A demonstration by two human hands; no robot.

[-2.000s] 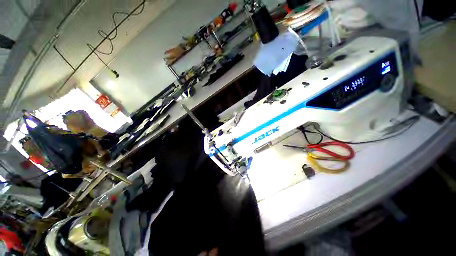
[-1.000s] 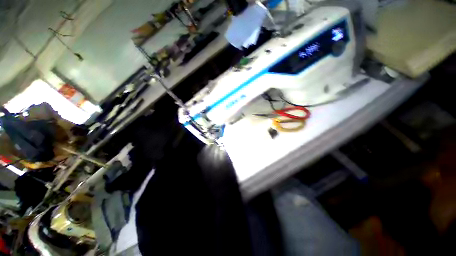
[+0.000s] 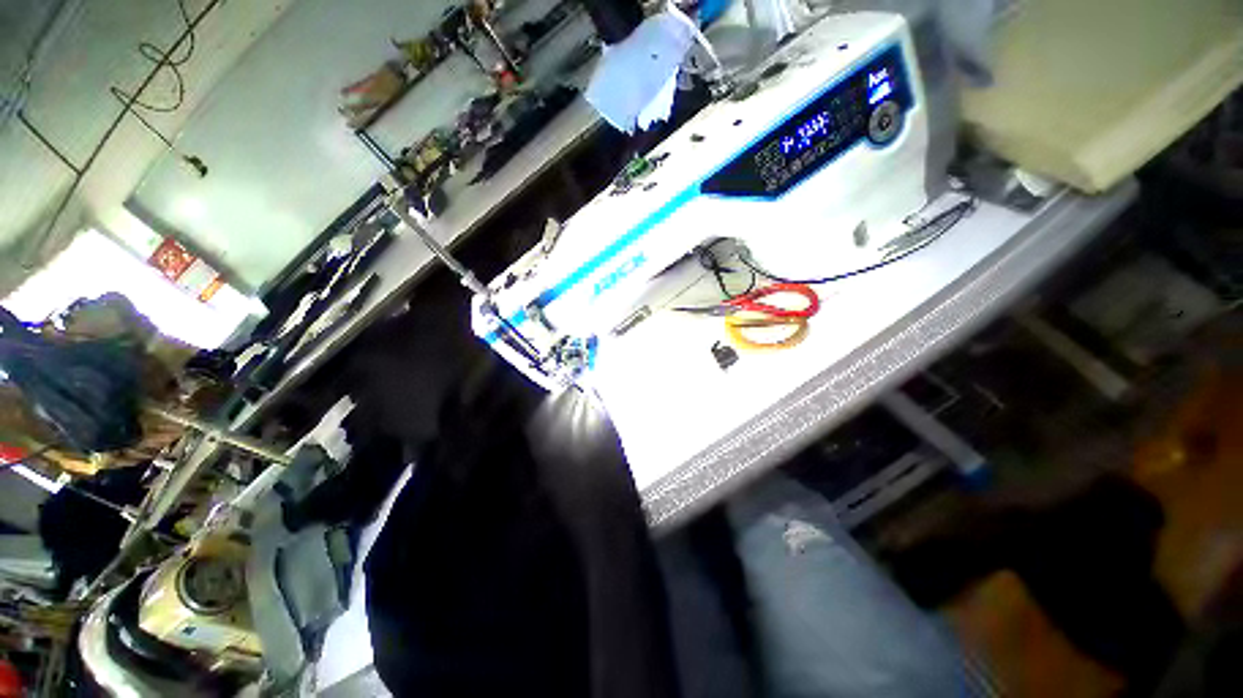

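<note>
A large black fabric piece (image 3: 491,545) lies left of and under the needle area (image 3: 566,361) of the white sewing machine (image 3: 818,205) and hangs over the table's front edge. The lamp lights a small patch of the fabric by the presser foot. Scissors (image 3: 773,303) with one red and one orange-yellow loop lie under the machine arm. A small dark item (image 3: 724,356) lies beside them. The control panel (image 3: 825,130) glows. Neither of my hands can be seen.
The white table (image 3: 845,334) has a grey front edge. Pale blue pieces (image 3: 638,75) hang behind the machine. A beige box-like object (image 3: 1091,82) is at the upper right. Another machine (image 3: 205,586) stands at the lower left. A blue-grey clothed leg (image 3: 832,586) shows below the table.
The view has shifted, so the machine and table sit further left and higher. The fingertips at the bottom edge two seconds ago are gone. The leg below the table has come into view.
</note>
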